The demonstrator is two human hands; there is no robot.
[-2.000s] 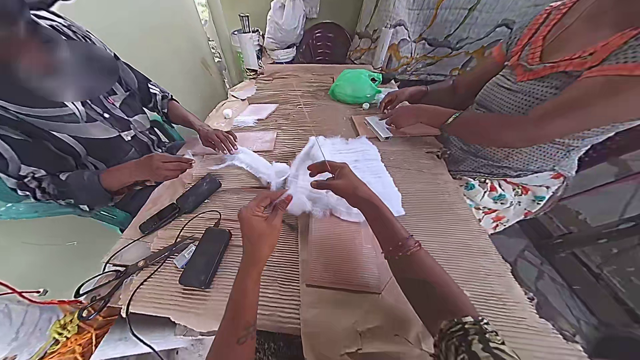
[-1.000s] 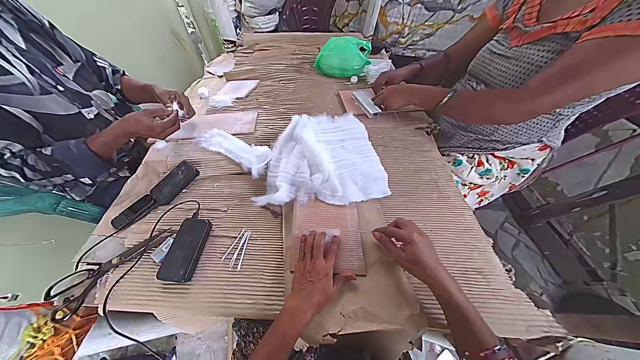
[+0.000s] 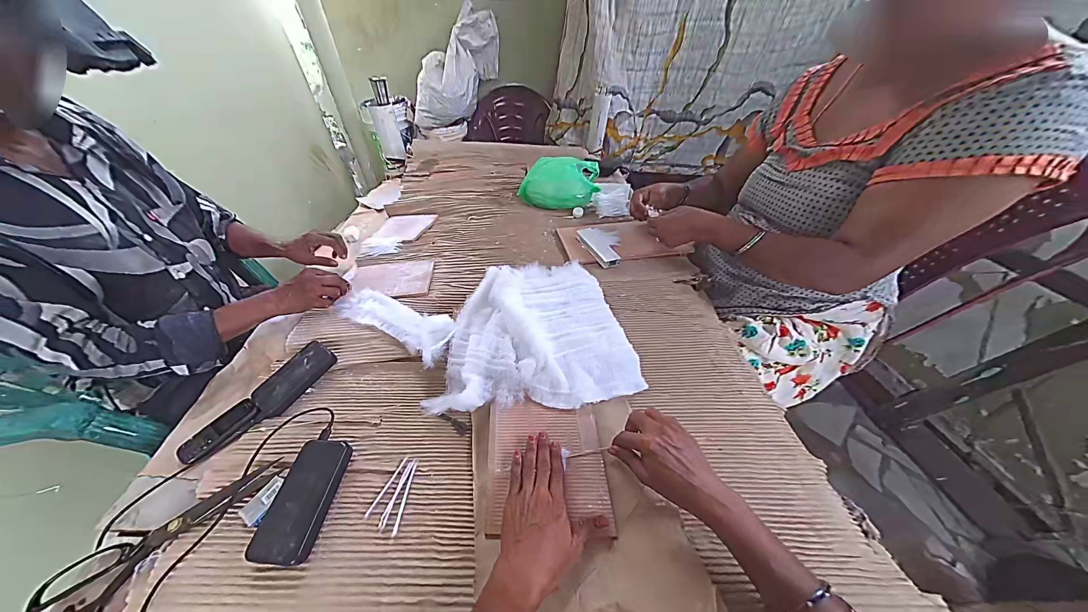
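My left hand [image 3: 540,510] lies flat, palm down, on a ribbed pinkish board [image 3: 501,459], its fingertips beside a small tuft of white cotton [image 3: 566,455]. From the right, my right hand [image 3: 659,450] pinches a thin stick [image 3: 591,451] whose far end reaches the tuft. Beyond the board spreads a piece of white cotton wool [image 3: 552,340], covering the board's far end, with a loose strip [image 3: 391,319] trailing left. Several white-tipped sticks [image 3: 395,497] rest on the corrugated cardboard left of the board.
At the left lie a black power bank [image 3: 299,501] with a cable, scissors [image 3: 183,520] and a dark folding case [image 3: 293,378]. A green plastic bag [image 3: 558,183] stands farther back. Two people work at the sides, one near boards [image 3: 395,278], the other beside a metal channel piece [image 3: 598,246].
Two seconds ago both my hands were raised over the cotton wool; they are now at the ribbed board. Since one second ago, my right hand has moved closer to my left, holding the stick.
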